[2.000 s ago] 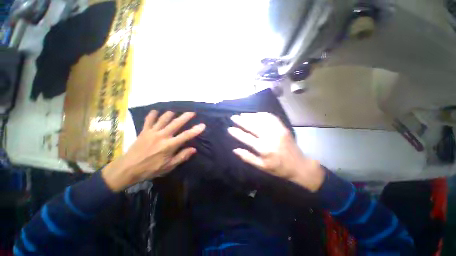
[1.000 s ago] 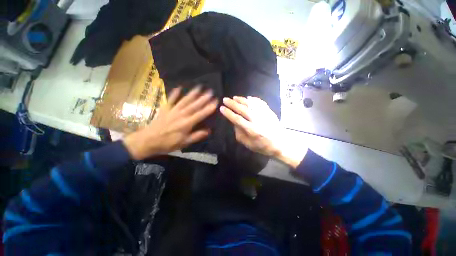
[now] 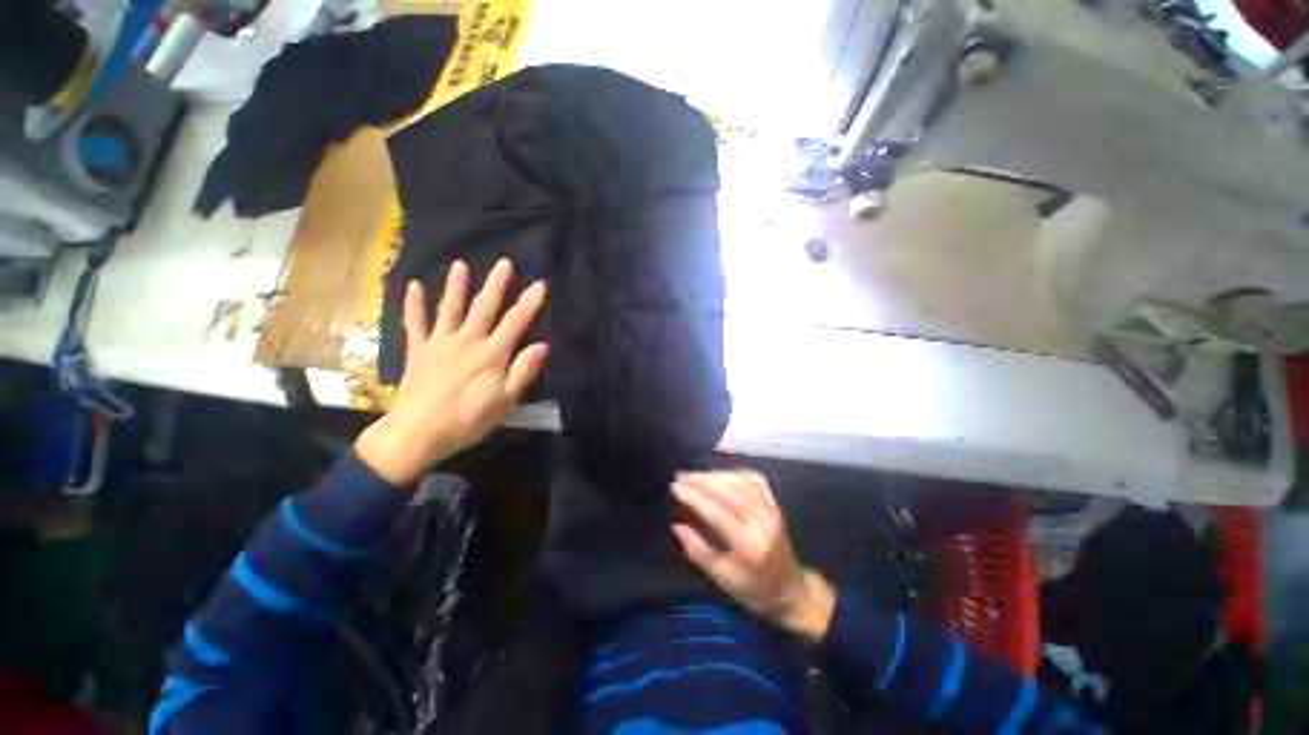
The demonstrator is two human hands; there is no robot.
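Observation:
A large black garment piece (image 3: 632, 216) lies spread and partly folded on the white table, left of the sewing machine's needle area, and hangs over the front edge toward my lap. My left hand (image 3: 462, 366) lies flat on its left part with fingers spread. My right hand (image 3: 739, 539) is below the table edge at the hanging cloth, fingers slightly bent; whether it pinches the cloth cannot be told. The presser foot area (image 3: 861, 180) stands right of the cloth with no cloth under it.
Sewing machine head (image 3: 1120, 86) at upper right. Snips (image 3: 1134, 376) lie on the right of the bed. Another black piece (image 3: 338, 101) lies over taped cardboard (image 3: 333, 273) at left. A grey second machine (image 3: 101, 151) stands far left. A red crate (image 3: 1005, 582) with black pieces is lower right.
The cloth has been moved left and spread up the table, away from the needle area. My right hand has moved down off the table to the hanging part. My left hand has stayed on the cloth.

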